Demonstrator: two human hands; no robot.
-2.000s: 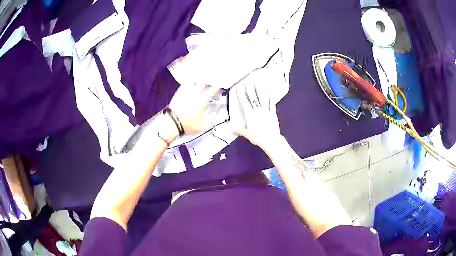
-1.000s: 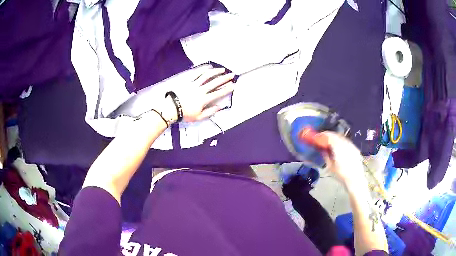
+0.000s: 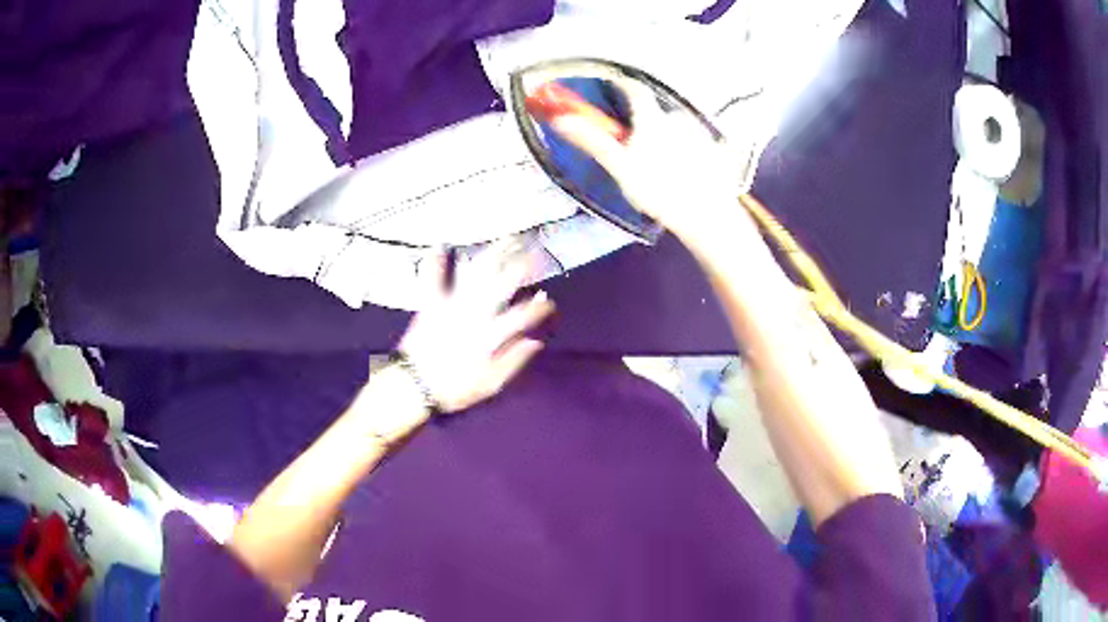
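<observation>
A dark purple-looking garment [image 3: 425,73] lies on the table with its white interfacing [image 3: 419,194] facing up. My right hand [image 3: 662,164] is closed around the red handle of the steam iron [image 3: 583,164], whose plate rests on the white area, tip towards the upper left. Its contact face is hidden. My left hand [image 3: 474,322] is blurred, fingers spread, at the garment's near edge, and holds nothing that I can see. Whether its fingertips touch the cloth I cannot tell.
The yellow hose [image 3: 893,352] runs from the iron to the lower right. A white roll [image 3: 987,131] and yellow loops [image 3: 972,298] are at the table's right side. Maroon cloth [image 3: 73,431] and a red stool [image 3: 51,565] show at the lower left.
The right hand first lay on the garment, then took the iron from the table's right side and has brought it left onto the white area. The left hand has drawn back towards the near edge.
</observation>
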